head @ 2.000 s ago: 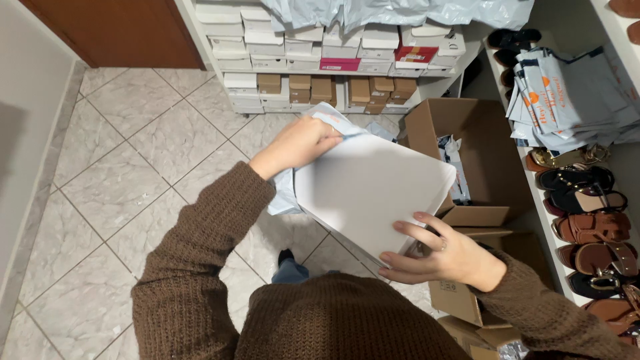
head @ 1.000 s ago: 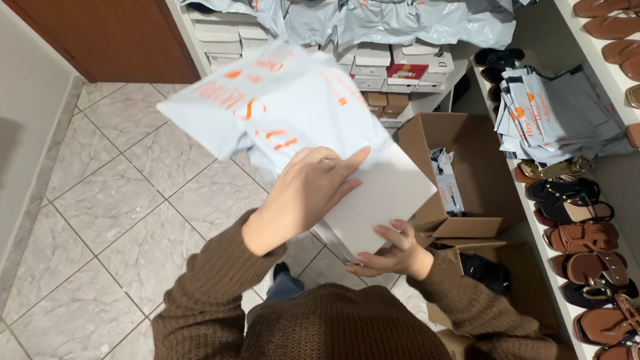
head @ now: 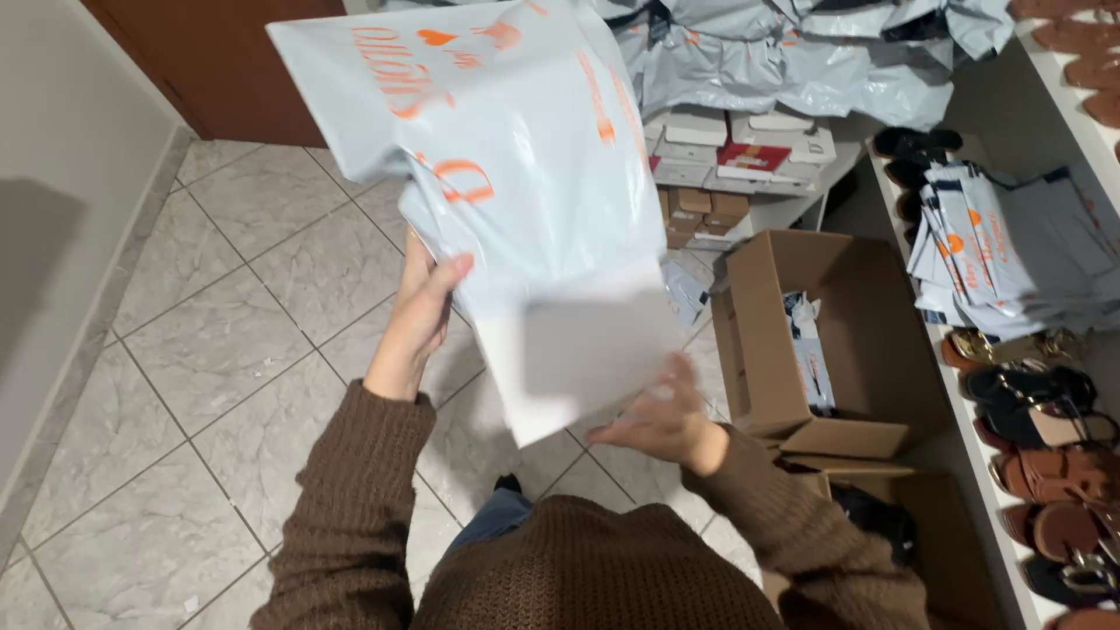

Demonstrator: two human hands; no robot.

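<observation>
A white box sticks out of the mouth of a pale plastic mailer bag with orange print, which covers its far part. My left hand grips the left side of the bag and box, its thumb on top and its fingers mostly hidden beneath. Blurred, my right hand is at the near right corner of the box with its fingers spread; whether it touches the box I cannot tell.
Open cardboard boxes stand at the right, below a shelf with sandals and a stack of mailer bags. Shoe boxes fill shelves ahead, under more bags. A brown door is at the far left.
The bag, bunched at the far left of the box at first, now covers much of it. My left hand has moved from the top to the left side. My right hand's fingers have spread.
</observation>
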